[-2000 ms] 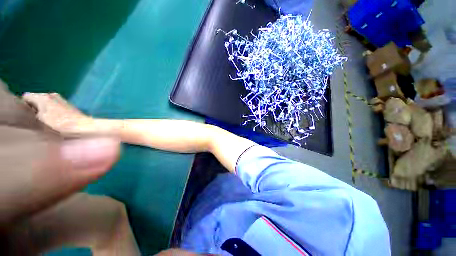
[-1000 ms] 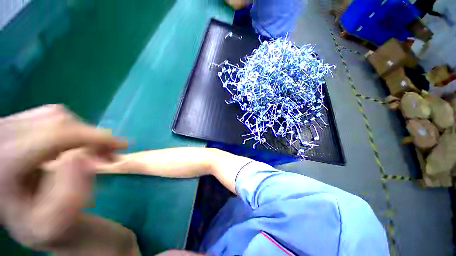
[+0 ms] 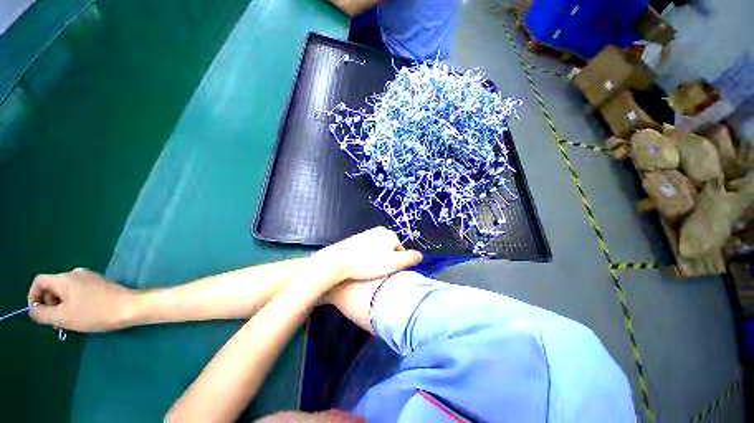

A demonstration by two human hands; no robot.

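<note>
My right hand (image 3: 78, 301) is at the far left over the green surface, its fingertips pinching a thin pale wire piece, likely a torsion spring (image 3: 16, 313); a small hooked end shows below the fingers. My left hand (image 3: 361, 253) crosses over my right arm near the elbow, beside the tray's near edge. Its fingers are curled and partly hidden, and I cannot tell whether it holds anything. A large tangled spring pile (image 3: 438, 132) lies in the black plastic tray (image 3: 289, 182). One stray spring (image 3: 350, 59) lies near the tray's far left corner.
The dark green conveyor belt (image 3: 99, 140) runs along the left beside the lighter ledge (image 3: 186, 178). Another person's blue clothing (image 3: 420, 29) shows beyond the tray. Across the grey aisle, marked with yellow-black tape (image 3: 591, 206), are cartons (image 3: 608, 76), brown sacks (image 3: 699, 157) and blue crates (image 3: 579, 21).
My left hand has moved right from the blurred left foreground to my right elbow, near the tray. My right hand now shows clearly at far left with a wire piece. The view has shifted.
</note>
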